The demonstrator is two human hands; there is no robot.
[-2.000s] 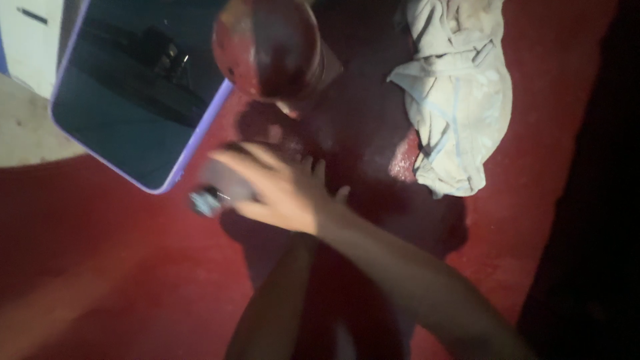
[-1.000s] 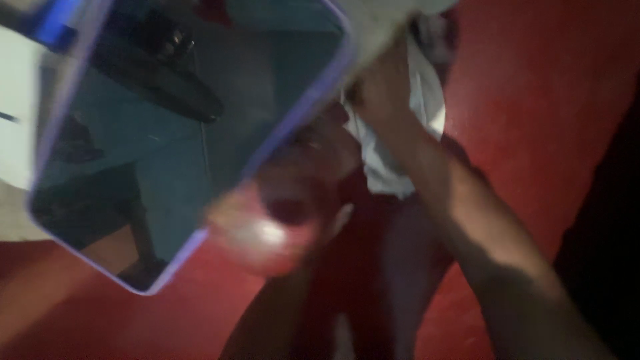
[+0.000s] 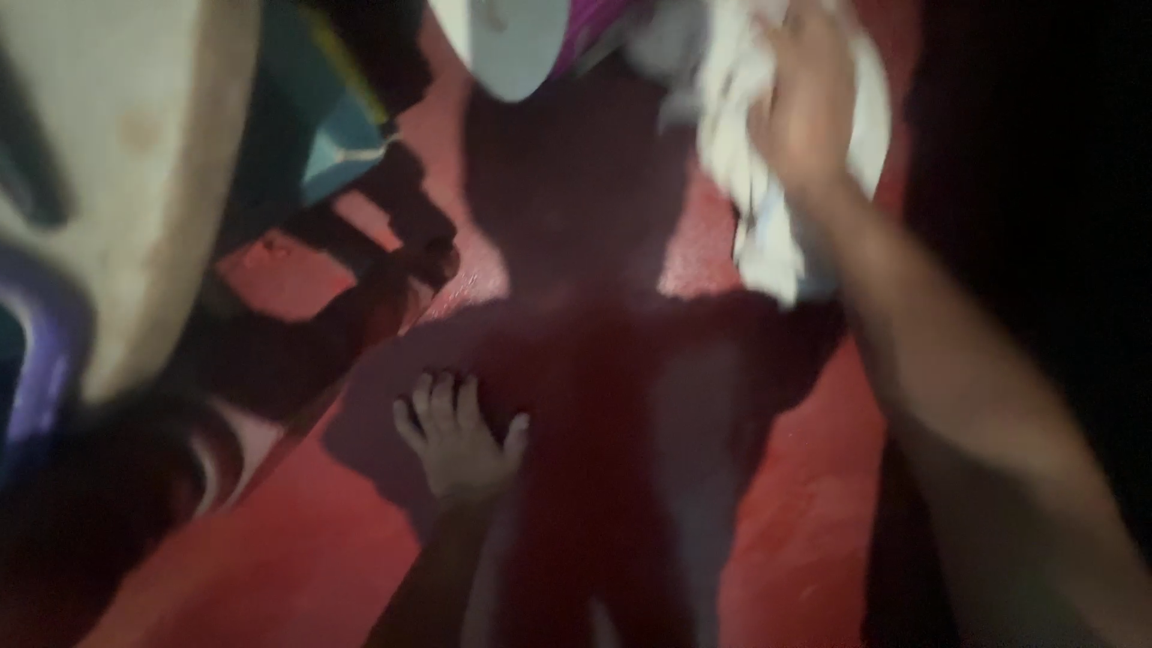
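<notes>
A crumpled white cloth (image 3: 747, 171) lies on the red floor (image 3: 801, 522) at the upper right. My right hand (image 3: 801, 108) rests over it; blur hides whether the fingers grip it. Lower down and left of centre, my left hand (image 3: 459, 436) is spread flat on the floor in my shadow, fingers apart and holding nothing.
A worn pale panel or furniture edge (image 3: 171, 135) fills the upper left, with a purple-rimmed object (image 3: 54, 351) in front of it. Beyond stands a teal object (image 3: 342, 148). A rounded white object (image 3: 517, 45) with a purple part beside it is at the top.
The view has shifted. Two seconds ago one hand was at a dark object with the cloth apart from it; now my right hand is at the cloth. The round reddish object is no longer seen.
</notes>
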